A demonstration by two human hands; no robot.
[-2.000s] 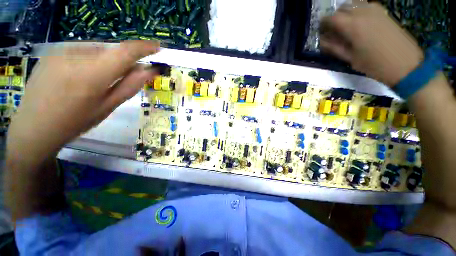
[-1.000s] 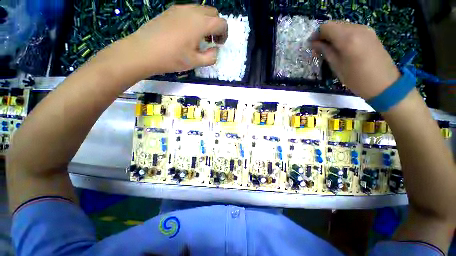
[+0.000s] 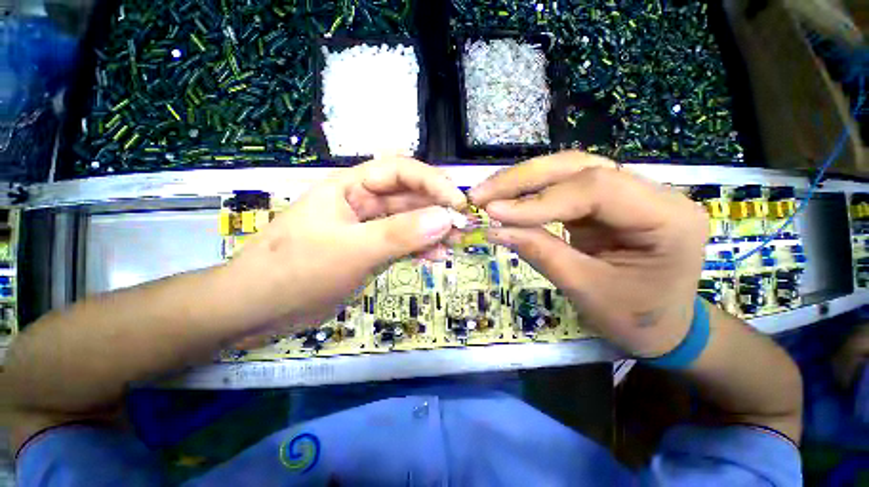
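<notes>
My left hand (image 3: 357,224) and my right hand (image 3: 600,243) meet above the middle of the circuit board panel (image 3: 391,306). The left fingertips hold a tiny white part (image 3: 460,220). The right fingertips pinch a tiny part with thin leads (image 3: 476,224), touching or very near the white one. The panel lies on the conveyor, with yellow blocks along its far edge and dark cans along its near edge. My hands and forearms hide part of it. A blue strap is on my right wrist.
Beyond the rail (image 3: 191,181) stand a bin of white parts (image 3: 372,100) and a bin of clear-greyish parts (image 3: 506,93), between large black trays of green capacitors (image 3: 219,86). A blue cord (image 3: 827,157) runs at the right. Part of another person shows at the far right edge.
Both hands have left the two bins and come together over the boards, with tiny parts in the fingertips. The view has shifted, showing more of the trays and the right end of the boards.
</notes>
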